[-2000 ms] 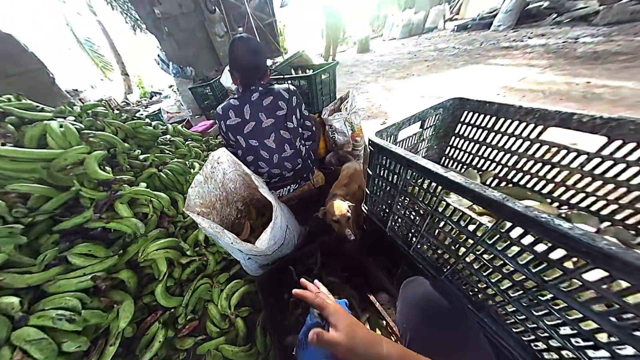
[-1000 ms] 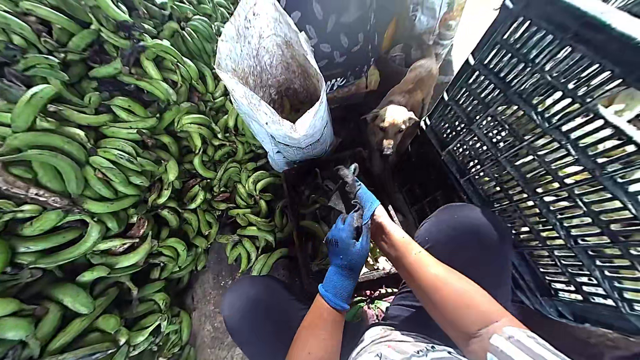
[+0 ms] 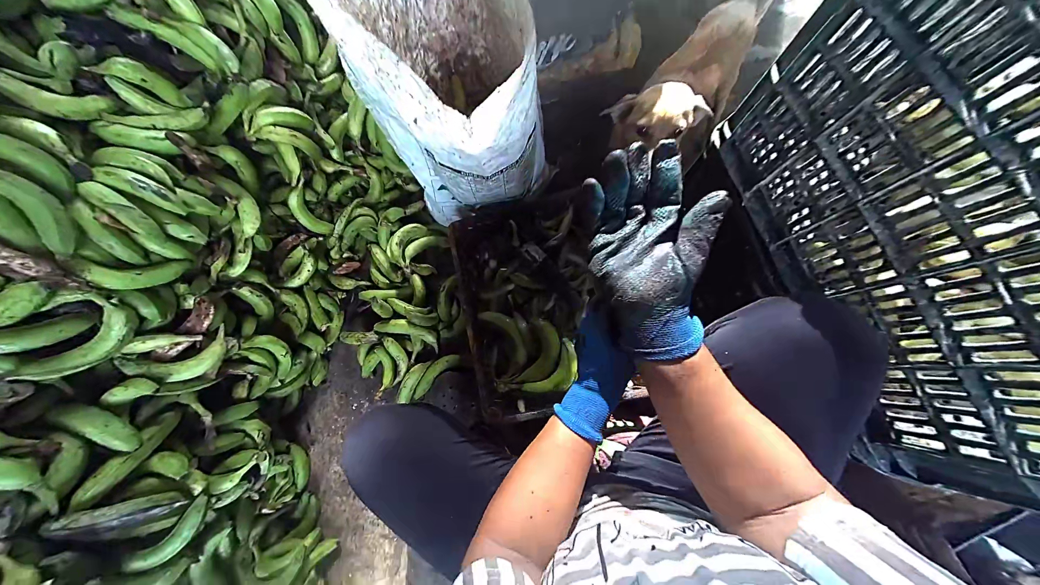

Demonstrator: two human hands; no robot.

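Observation:
My right hand (image 3: 654, 260) wears a blue knit glove with a dark, dirt-stained coating. Its palm faces up, fingers spread, with nothing in it. Behind and against its wrist is my left hand (image 3: 605, 357) in a like blue glove; its fingers are mostly hidden, so its grip is unclear. Both are above my lap, beside a dark crate (image 3: 467, 325) on the floor. Green plantains (image 3: 544, 357) lie inside this crate, partly in shadow. A large heap of green plantains (image 3: 146, 219) fills the left side.
An opened white woven sack (image 3: 487, 154) stands beyond the crate. A tan dog (image 3: 670, 106) faces me just past my fingertips. A tall dark slatted plastic crate (image 3: 894, 203) rises at my right. Bare concrete floor (image 3: 357, 487) shows between the heap and my knee.
The right hand, bare two seconds ago, now has a glove on. One second ago both hands were at that glove's fingers; now the left is at the wrist. The view has tilted down strongly.

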